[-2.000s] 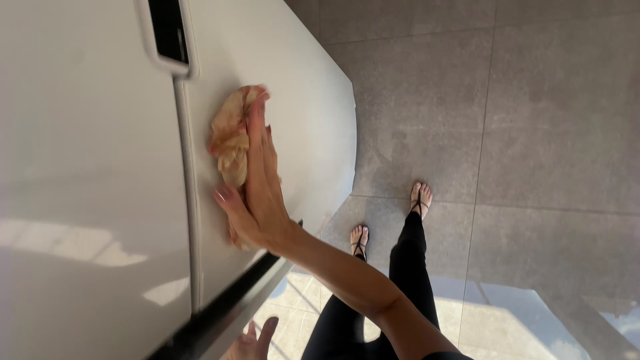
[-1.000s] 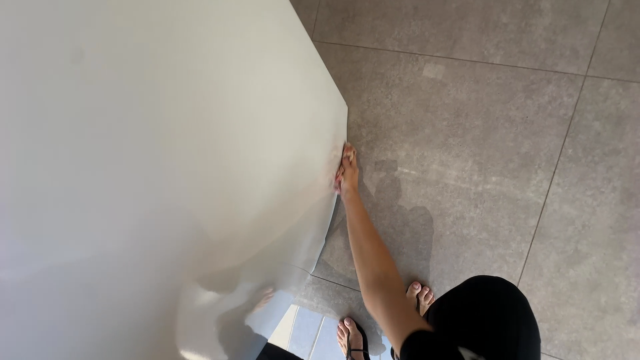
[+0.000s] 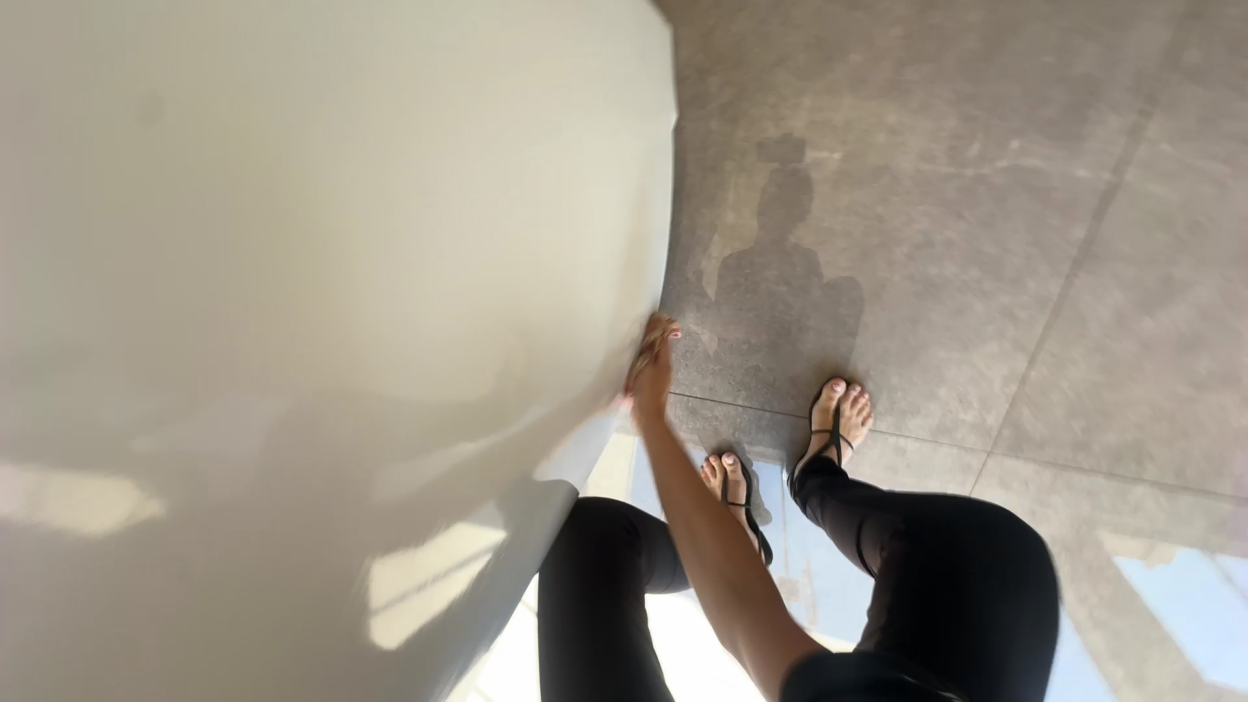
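My right hand (image 3: 651, 369) is at the lower edge of a glossy white car door panel (image 3: 390, 244), its fingers curled around a crumpled tan cloth (image 3: 651, 343). Motion blur and the fingers hide most of the cloth. The hand touches the panel edge, and its reflection shows in the paint beside it. My forearm reaches up from the bottom right. My left hand is not in view.
Grey floor tiles (image 3: 926, 244) lie right of the panel, with a person's shadow on them. My feet in black sandals (image 3: 834, 429) and my bent knees in black trousers (image 3: 965, 585) are close below the panel. Sunlit patches lie on the floor.
Two seconds ago my right hand pressed the cloth flat on the door near its handle; since then it has gone to the panel's lower edge. The left hand has left the view. My knees are now bent.
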